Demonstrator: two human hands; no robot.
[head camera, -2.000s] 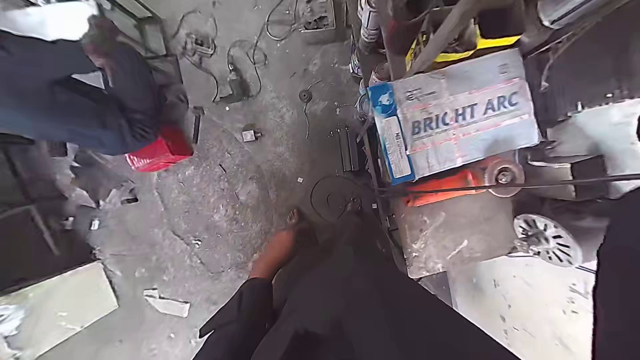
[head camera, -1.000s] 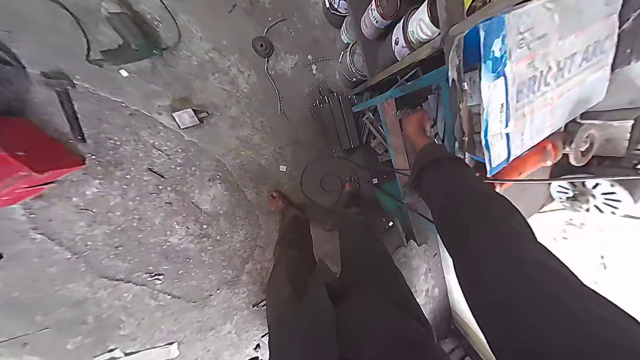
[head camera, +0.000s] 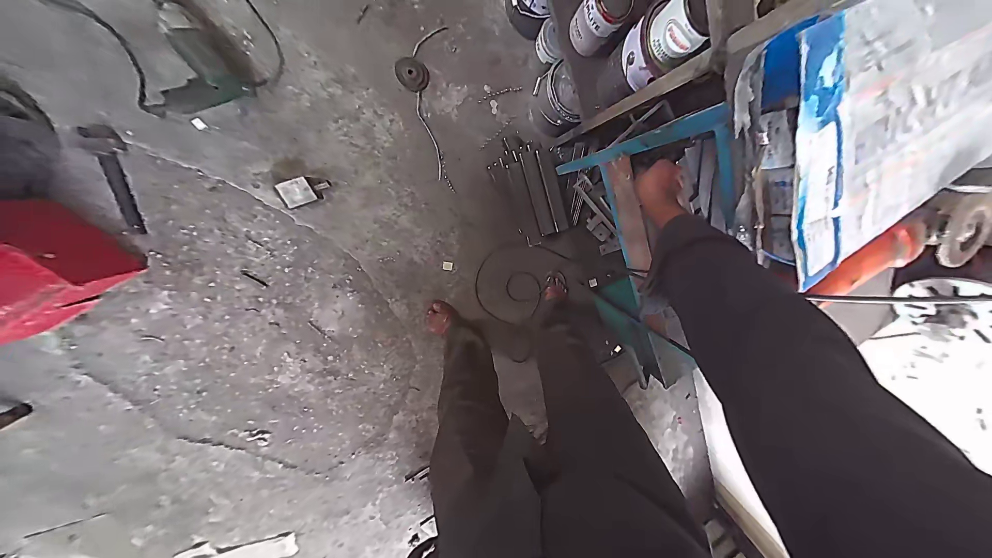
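Observation:
My right hand (head camera: 660, 190) reaches in at the right, over a blue metal frame (head camera: 647, 143) that holds metal pieces. Its fingers are partly hidden, and whether they grip anything does not show. Just left of the hand runs a flat, brownish bar (head camera: 629, 225) of the frame. Several metal bars or tubes (head camera: 539, 186) lie in a bundle on the floor beside the frame. A worn cardboard box (head camera: 883, 132) stands to the right of the hand. My left hand is out of view.
Paint cans (head camera: 597, 27) line a shelf at the top right. A coiled cable (head camera: 504, 291) lies by my feet. On the concrete floor are a hammer (head camera: 120, 182), a small square metal piece (head camera: 298, 192) and a disc with a cord (head camera: 411, 74). A red object (head camera: 54, 267) is at the left edge.
My right arm, not seen reaching there two seconds ago, now extends to the blue frame. The view has shifted closer to the floor and frame. The person at the upper left has left view.

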